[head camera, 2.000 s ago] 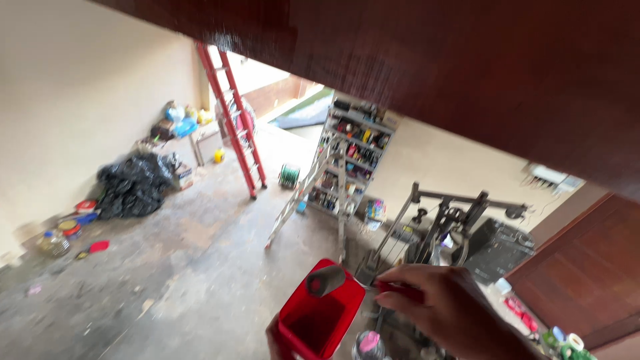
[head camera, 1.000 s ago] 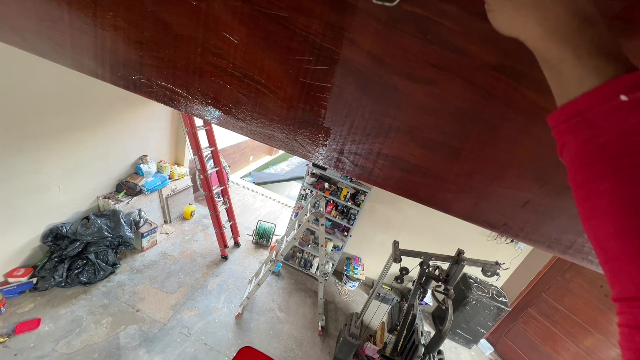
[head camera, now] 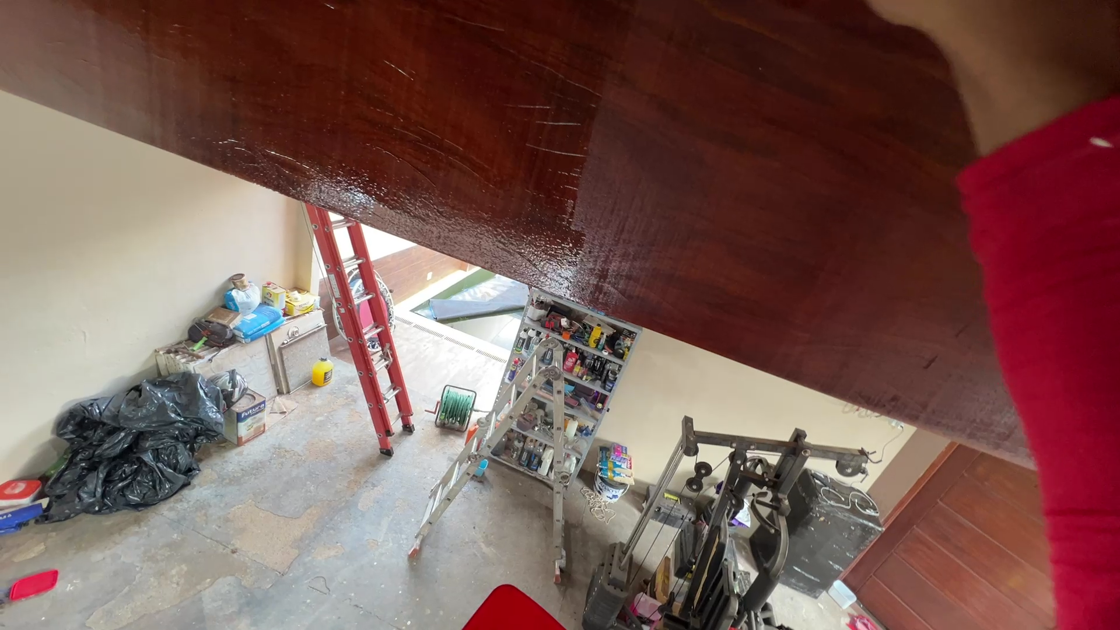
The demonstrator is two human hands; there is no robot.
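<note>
A wide wooden beam or board (head camera: 490,149), dark reddish brown, crosses the upper view. Its left part shines as if wet, and the part to the right looks duller. My right arm, in a red sleeve, rises along the right edge. The wrist and part of my right hand (head camera: 989,52) show at the top right against the wood; the fingers are cut off by the frame. At the bottom edge a corner of a red plastic container (head camera: 514,610) shows. My left hand is out of view.
Below are a red extension ladder (head camera: 360,328), an aluminium stepladder (head camera: 490,437), a hose reel (head camera: 456,408), shelves of bottles (head camera: 569,385) and a weight machine (head camera: 726,525). Black plastic bags (head camera: 140,437) lie by the left wall; a wooden door (head camera: 962,542) is at right.
My right hand, earlier over the red container with a small paint roller, has moved up to the wood. The container now shows only at the bottom edge, and the left hand has left view.
</note>
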